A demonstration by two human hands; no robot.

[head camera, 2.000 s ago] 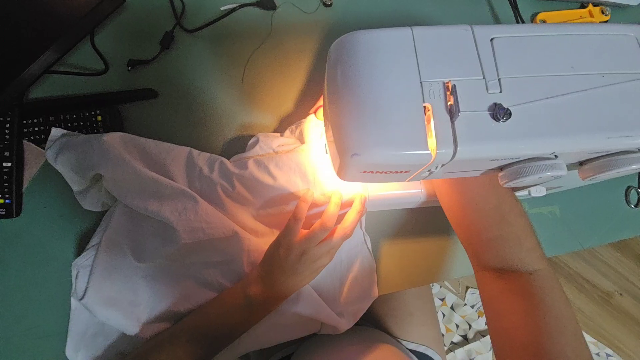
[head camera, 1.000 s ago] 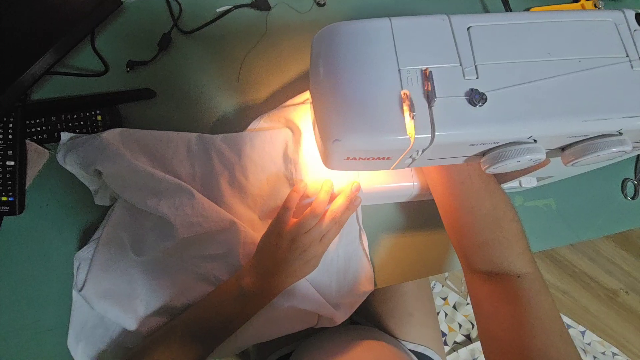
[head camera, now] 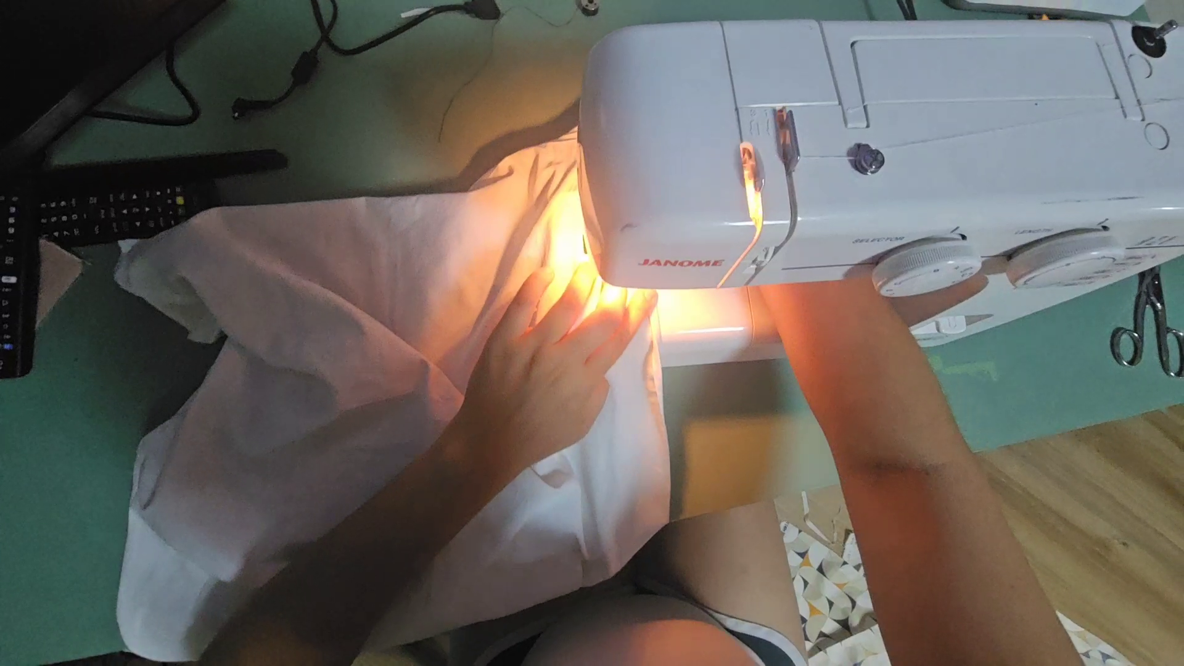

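Observation:
A white Janome sewing machine [head camera: 666,139] stands at the upper right, its lamp glowing under the head. White fabric [head camera: 314,370] spreads from beneath the machine's head down to the lower left and over the table's front edge. My left hand [head camera: 546,379] lies flat on this fabric, fingers apart, the fingertips close to the needle area in the bright light. My right forearm reaches under the machine's arm from the lower right, and my right hand is hidden behind the machine. The needle and presser foot are out of sight, and an orange thread [head camera: 757,222] runs down the front.
Scissors [head camera: 1150,324] lie to the right of the machine. At the left are a black keyboard [head camera: 120,215], a remote control [head camera: 17,287] and the edge of a monitor [head camera: 83,74]. Black cables [head camera: 370,46] lie behind the fabric on the green tabletop [head camera: 55,481].
The fabric has shifted and spread a little beside the machine's head, its upper part now flatter. My left hand stays on it. The view has moved slightly.

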